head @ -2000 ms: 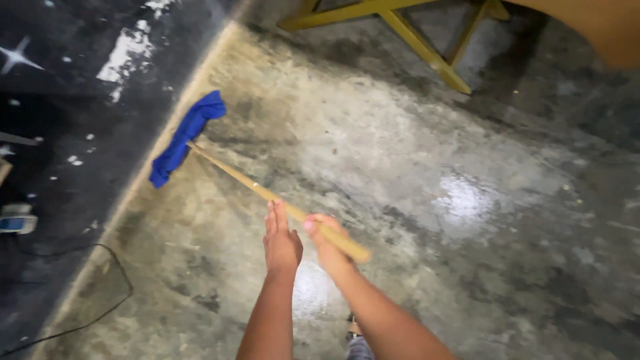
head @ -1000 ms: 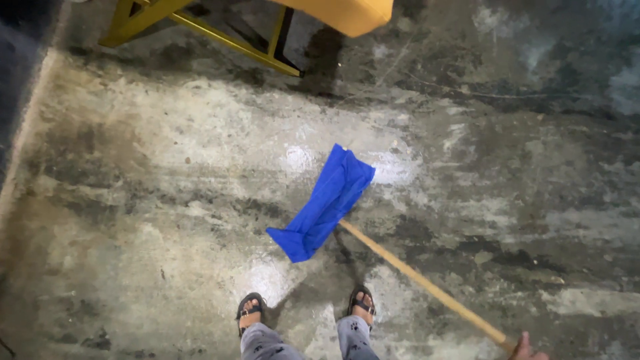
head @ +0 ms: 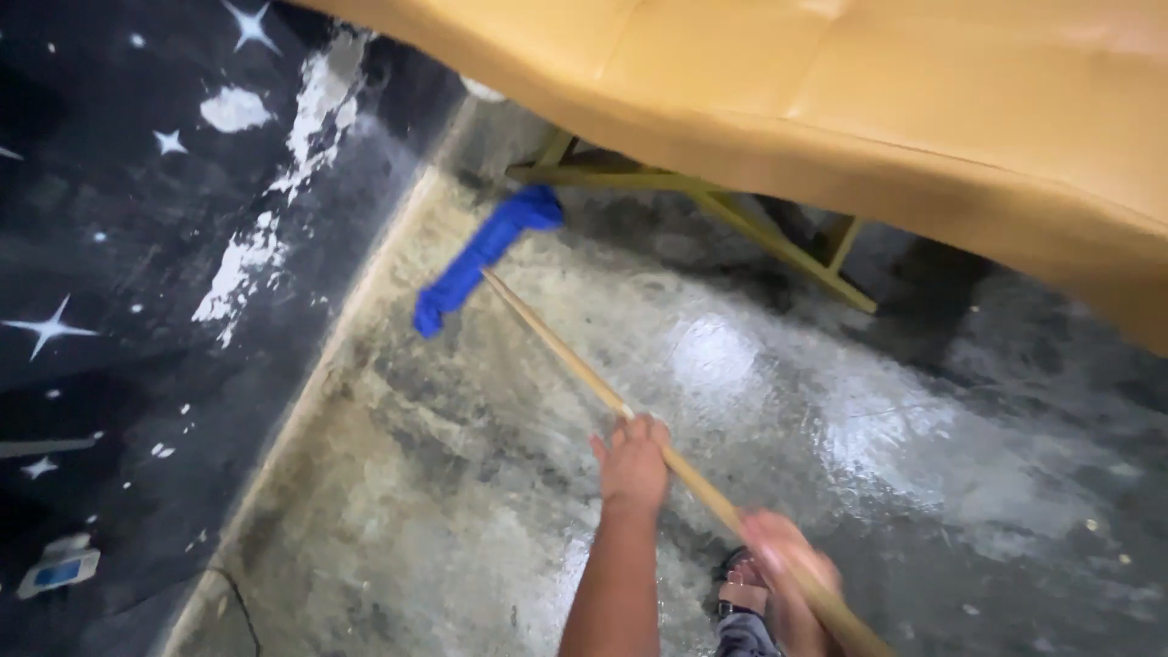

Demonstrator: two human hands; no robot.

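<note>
A blue cloth [head: 488,251] lies bunched lengthwise on the concrete floor near the wall, at the far end of a long wooden pole [head: 575,363]. Whether a mop head is under the cloth cannot be seen. My left hand [head: 634,461] is on the middle of the pole, its fingers over the wood. Lower down, near the pole's upper end, my right hand [head: 792,566] grips it, blurred. One sandalled foot [head: 744,589] shows beside my right hand.
A dark painted wall [head: 137,274] with stars and peeling patches runs along the left. A yellow metal frame [head: 766,233] stands beyond the cloth, under a large tan padded surface [head: 821,100]. A dark cable [head: 242,602] lies at the wall's foot, lower left.
One second ago the cloth was on the floor ahead of the feet; now it is beside the wall. My left hand, not clearly seen then, is on the pole. The view has shifted strongly.
</note>
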